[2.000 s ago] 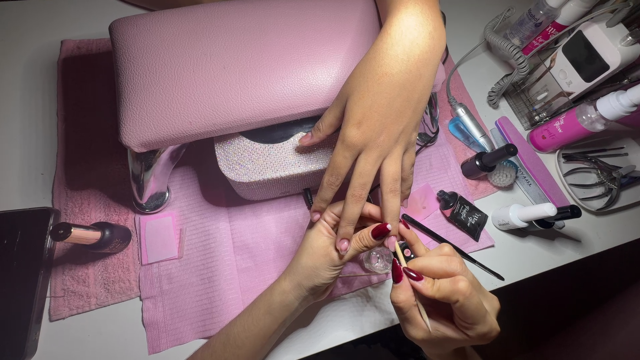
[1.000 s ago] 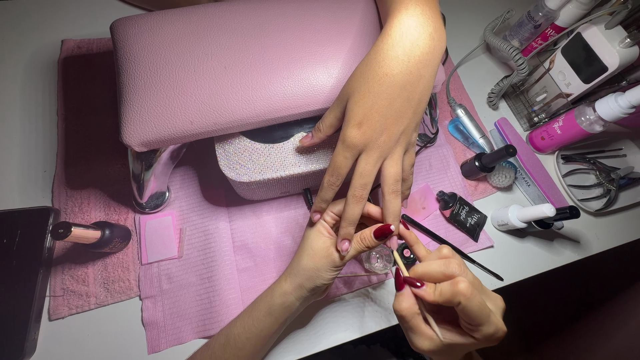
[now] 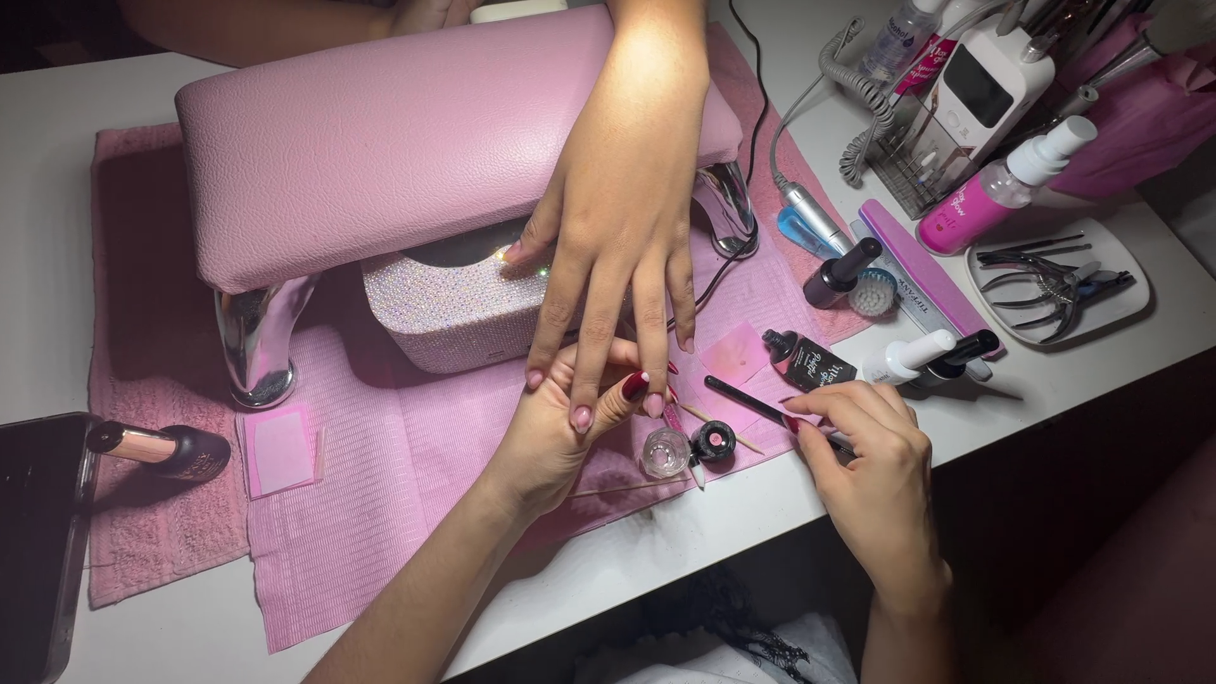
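Note:
My left hand holds the fingers of another person's hand from below, its red-nailed thumb beside that hand's fingertips. The other hand hangs over a pink padded armrest and a rhinestone-covered nail lamp. At the right, my right hand has its thumb and fingers at a thin black-handled brush lying over the pink cloth. Between my hands stand a small clear glass cup and an open small black pot. A wooden stick lies below the cup.
A black tube, dark polish bottle, white-capped bottle and pink nail file lie right. Farther right are a nippers tray, spray bottle and nail drill unit. A phone and polish bottle sit left.
My right hand has moved right, away from the other person's fingertips, to the black brush. The wooden stick it held is no longer in it. My left hand still holds the fingers.

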